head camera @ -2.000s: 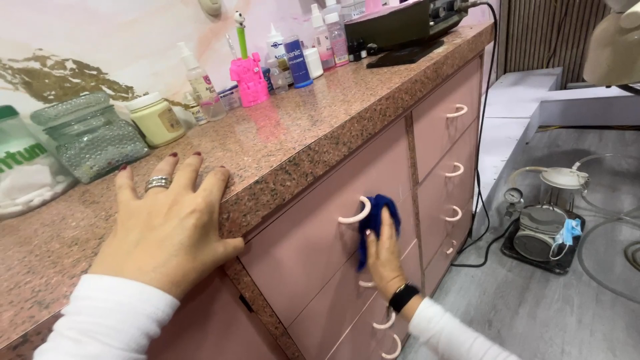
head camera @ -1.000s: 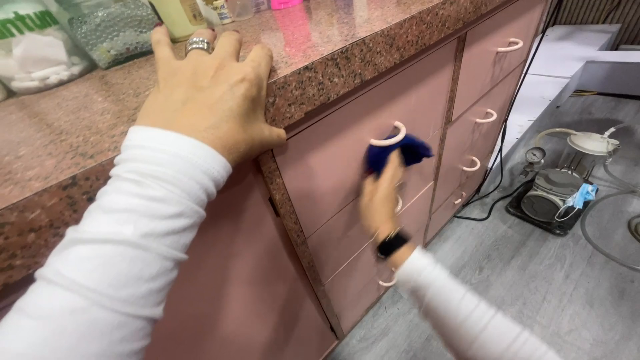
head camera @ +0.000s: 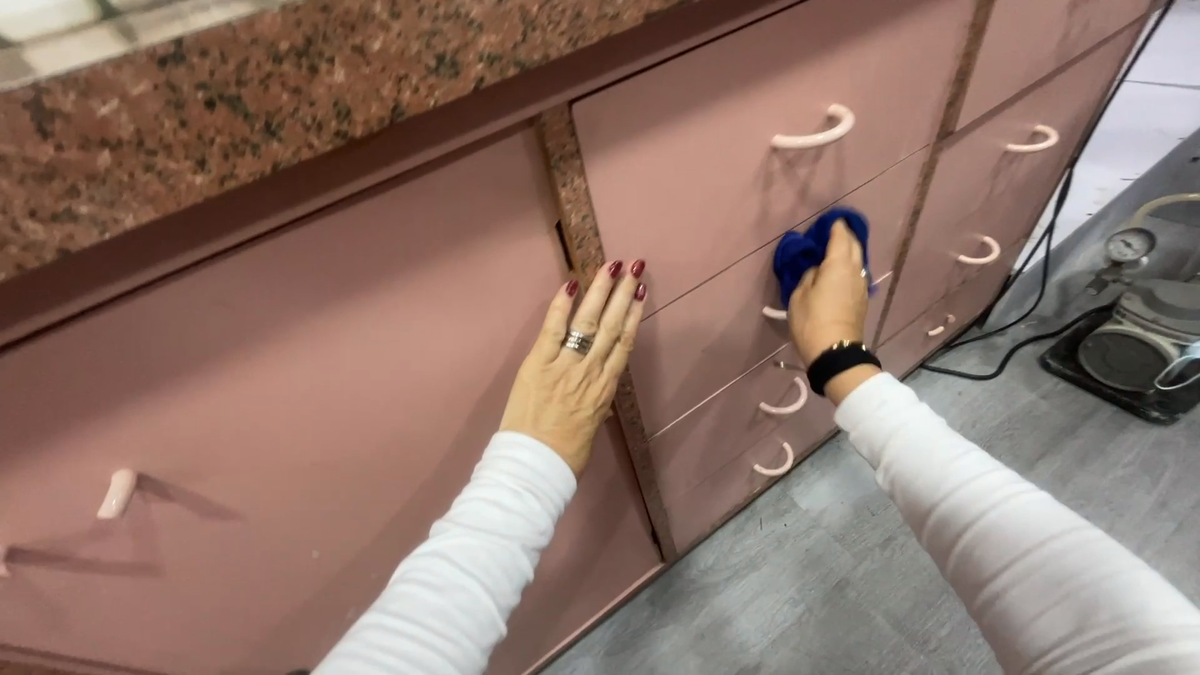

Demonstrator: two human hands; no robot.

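Observation:
My right hand point(head camera: 832, 295) holds a dark blue cloth point(head camera: 808, 251) against the second drawer front point(head camera: 717, 342), just above that drawer's handle, which it partly hides. Above it is the top pink drawer front point(head camera: 694, 178) with its curved handle point(head camera: 816, 131). My left hand point(head camera: 572, 375), with a ring on one finger, lies flat with fingers together on the cabinet front, across the narrow granite-patterned strip point(head camera: 574, 187) between the drawers and the large pink door point(head camera: 309, 375). It holds nothing.
The speckled granite countertop edge point(head camera: 281, 103) runs overhead. More drawers with curved handles point(head camera: 980, 251) are at the right. A black cable point(head camera: 994, 370) crosses the grey floor point(head camera: 797, 572) beside a device with a round gauge point(head camera: 1130, 246). A door handle point(head camera: 117, 494) juts out at lower left.
My left hand has left the countertop and now rests on the cabinet front. My right hand has moved the cloth from the top drawer's handle down to the second drawer. The view has tilted down.

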